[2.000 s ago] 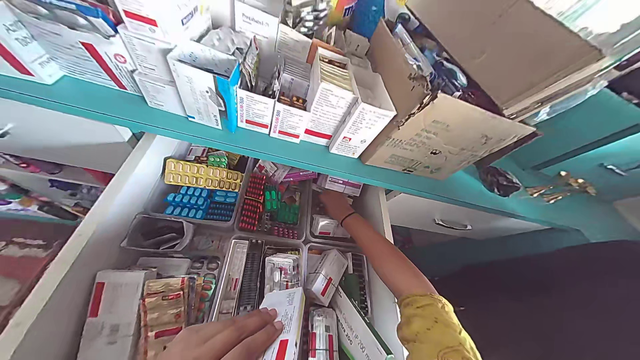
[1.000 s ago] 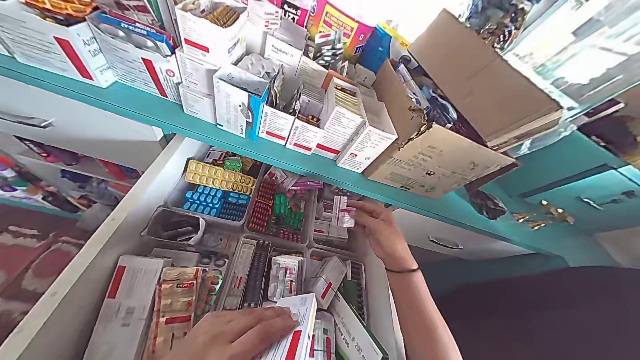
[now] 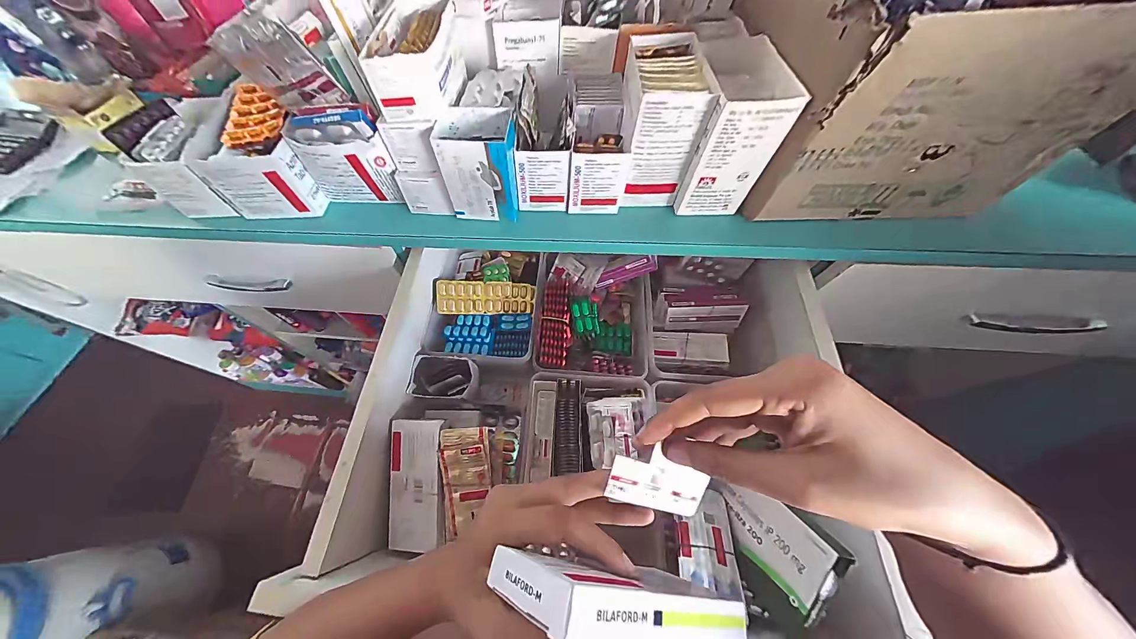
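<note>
My right hand [image 3: 772, 444] pinches a small white carton [image 3: 658, 480] with red marks between thumb and fingertips, above the open drawer. The fingers of my left hand [image 3: 550, 524] reach to that carton's left side. A larger white medicine box [image 3: 621, 599] with a yellow-green stripe lies against my left hand, which seems to hold it; its palm side is hidden. Beneath both hands the drawer holds gold and blue blister packs [image 3: 485, 297], red capsule strips [image 3: 555, 324], green capsule strips [image 3: 601, 326] and a white-and-green box [image 3: 785, 550].
A teal shelf edge [image 3: 568, 232] crosses above the drawer. On it stand open medicine cartons [image 3: 666, 124] and a torn cardboard box [image 3: 932, 115]. Closed drawers with metal handles [image 3: 1036, 323] flank the open one. The white drawer wall [image 3: 359, 444] rises at the left.
My right hand has moved from the drawer's back right compartment toward my left hand, with a small carton in its fingers. The view has shifted noticeably.
</note>
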